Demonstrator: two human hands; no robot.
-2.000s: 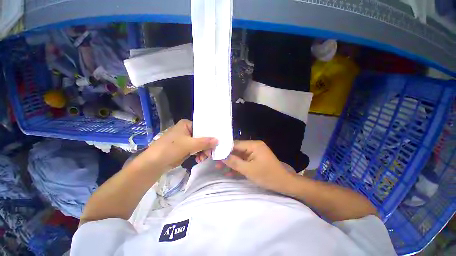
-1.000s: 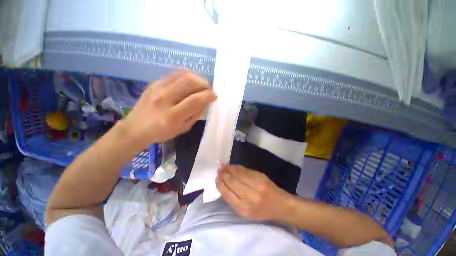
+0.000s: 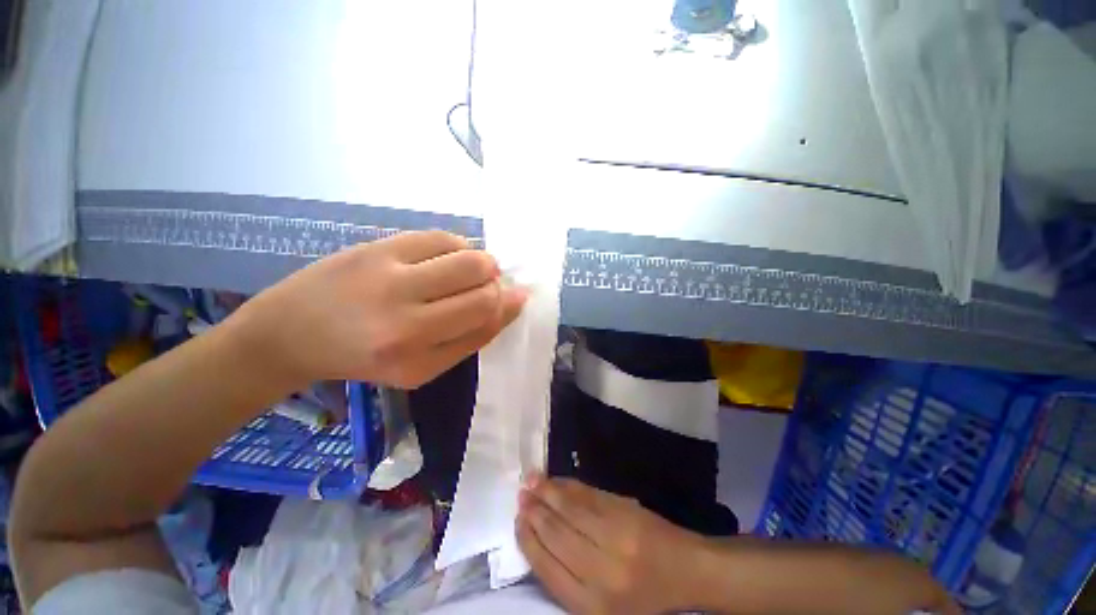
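A long white layered band piece [image 3: 511,396] runs from the glare on the white machine table over its front edge and hangs towards my lap. My left hand [image 3: 403,306] pinches the band's left side near the table edge. My right hand [image 3: 601,541] holds the band's right side near its lower end, where two layers spread apart. The band's upper part is lost in the glare. A flat white strip [image 3: 649,394] lies across the dark lap.
A ruler band [image 3: 769,288] lines the table's front edge. Cut strips [image 3: 943,132] hang over it at right; white pieces [image 3: 42,132] lie far left. A metal machine part [image 3: 707,18] is at the top. Blue baskets [image 3: 895,451] stand below on both sides, with yellow cloth [image 3: 760,372] between.
The view now shows more of the table. My left hand has gone from the band's lower end to its side near the table edge. The lower end's layers have spread apart.
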